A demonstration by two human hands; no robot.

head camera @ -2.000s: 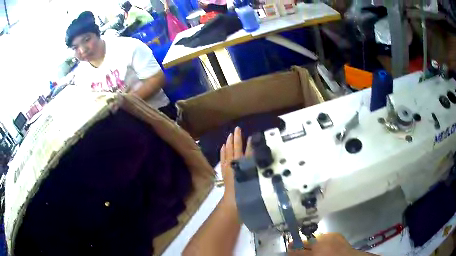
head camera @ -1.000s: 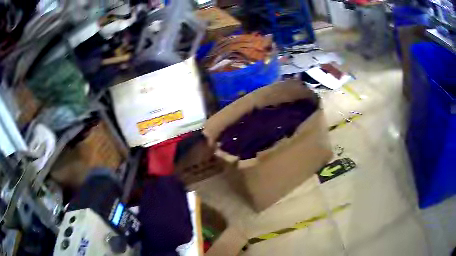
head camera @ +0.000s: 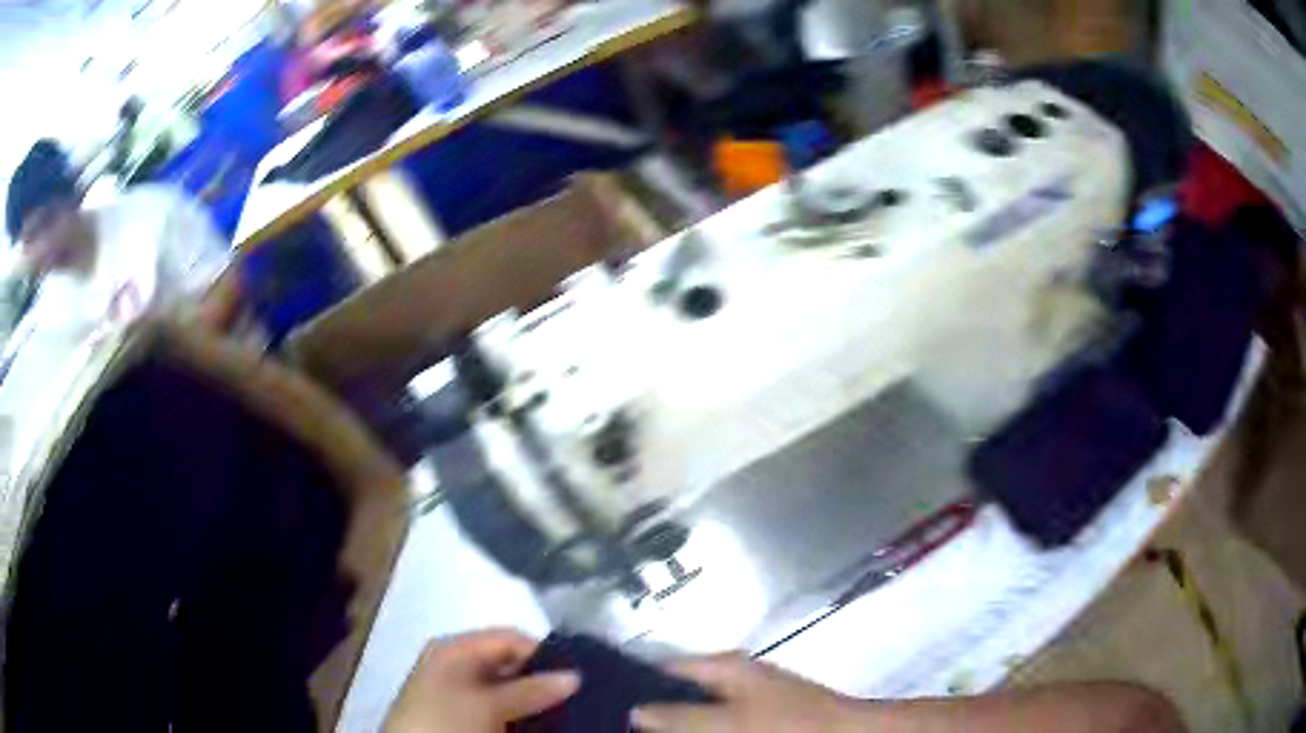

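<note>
A dark purple-black piece [head camera: 605, 690] is held between my two hands at the bottom, just in front of the needle area; its lower part is cut off by the frame edge. My left hand [head camera: 484, 687] grips its left side, thumb on top. My right hand [head camera: 745, 696] grips its right side. The presser foot and needle area [head camera: 662, 576] is lit and blurred above the piece. The white sewing machine [head camera: 802, 329] stretches away to the upper right. Red-handled snips [head camera: 924, 539] lie on the table in front of the machine bed.
A carton of dark pieces [head camera: 375, 533] stands at the left and another carton [head camera: 473, 279] behind the machine head. Dark pieces [head camera: 1071, 455] lie at the table's right end near the control panel's blue display [head camera: 1154, 215]. A person in a white shirt [head camera: 151, 251] is at upper left.
The view swung to the right and back. Two seconds ago my left hand was beside the machine head and my right by the needle; now both hold a dark piece in front of it.
</note>
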